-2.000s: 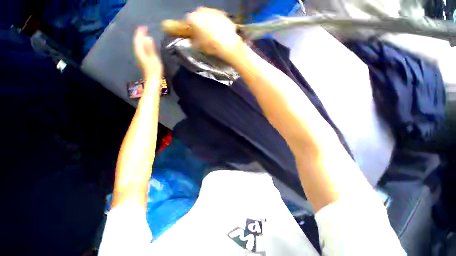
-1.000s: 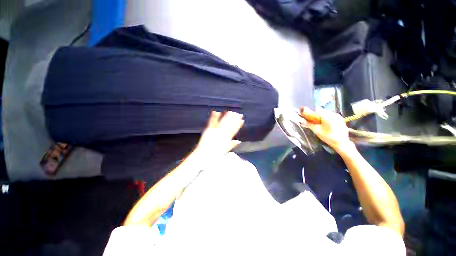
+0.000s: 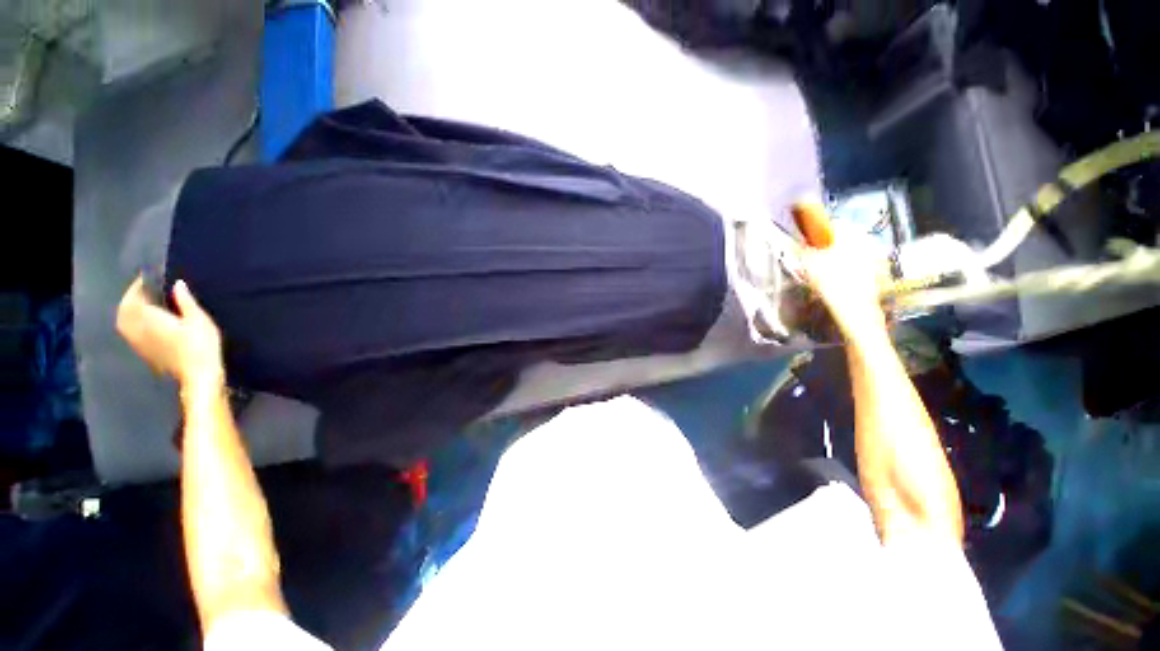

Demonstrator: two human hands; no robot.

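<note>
The dark navy garment (image 3: 445, 261) lies lengthwise over a light grey pad (image 3: 149, 242), with long seams or folds running left to right. My left hand (image 3: 172, 337) is at the garment's left end, with thumb and fingers closed around its near left edge. My right hand (image 3: 846, 282) is on the steam iron (image 3: 761, 282) at the table's right end, just beyond the garment. The iron's orange-brown handle end (image 3: 812, 225) sticks out above the hand. The hand is blurred and its fingers are partly hidden.
The grey table cover (image 3: 108, 420) turns white in glare behind the garment. A blue bar (image 3: 296, 83) stands at the far edge. The pale hose (image 3: 1018, 282) runs off right. A red strip (image 3: 415, 481) hangs near the front edge. Dark garments (image 3: 1005, 471) lie below right.
My left hand has moved from the garment's near middle to its left end and taken its edge. My right hand stays at the iron, whose handle end now points more upward.
</note>
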